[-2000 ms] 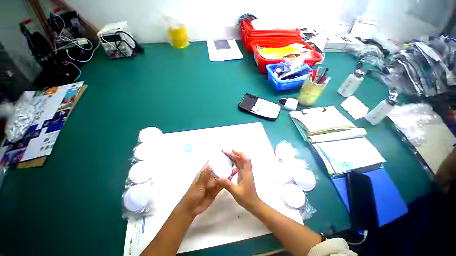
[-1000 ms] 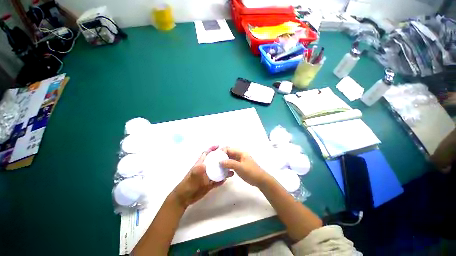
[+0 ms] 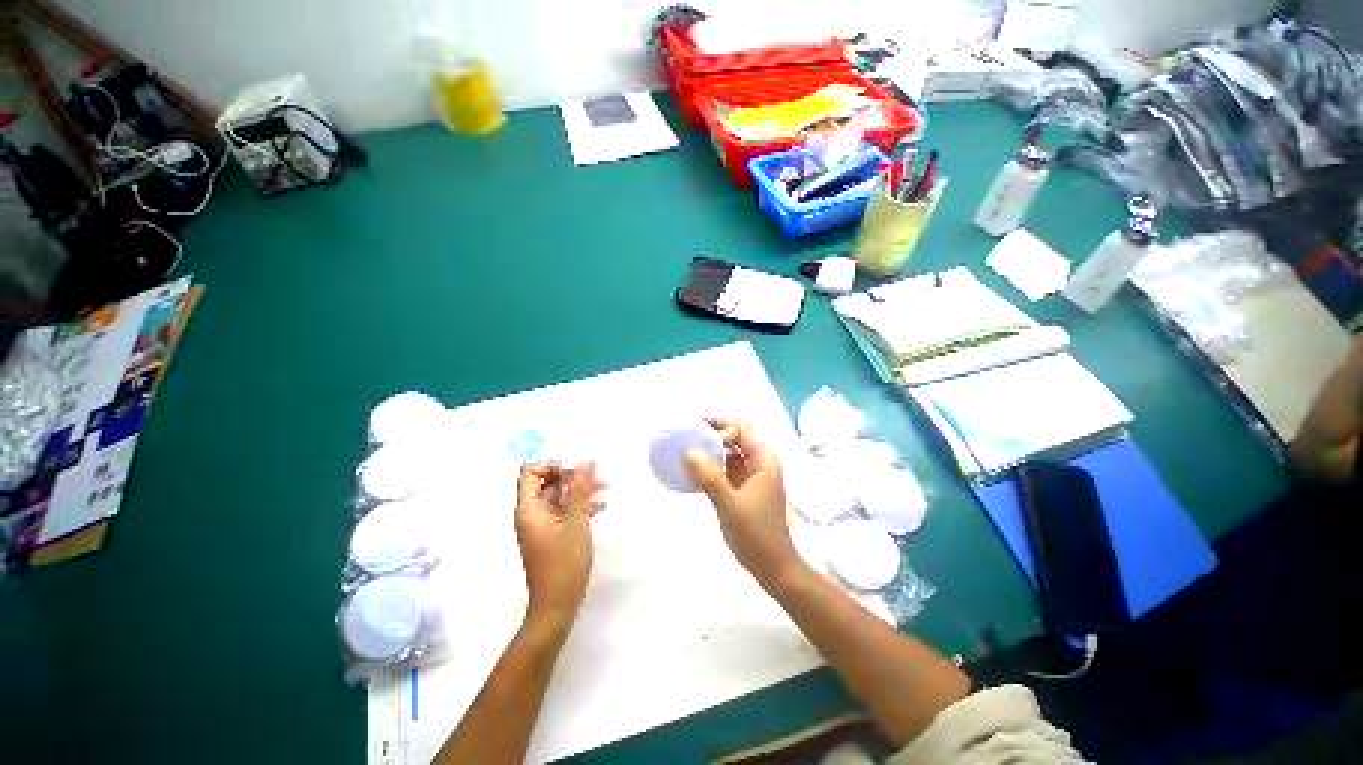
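Observation:
My right hand (image 3: 743,481) holds a round white unit (image 3: 680,457) by its right side, between thumb and fingers, above the white work sheet (image 3: 643,628). My left hand (image 3: 556,516) is to the left of the unit, apart from it, with fingers spread and slightly blurred. It holds nothing that I can see. Bagged units (image 3: 383,617) in clear film stand in a column at the sheet's left edge. More bagged units (image 3: 863,555) lie in a cluster at its right edge.
A clipboard with papers (image 3: 994,374), blue folder (image 3: 1151,523) and black phone or power bank (image 3: 1073,546) lie right. Behind are a black and beige phone (image 3: 742,295), pen cup (image 3: 894,232), blue basket (image 3: 816,208) and spray bottles (image 3: 1108,269). Another person's hand (image 3: 1330,419) shows far right.
Both hands were together around the unit. Now my left hand has let go and moved left, and my right hand holds the unit alone, a little further right.

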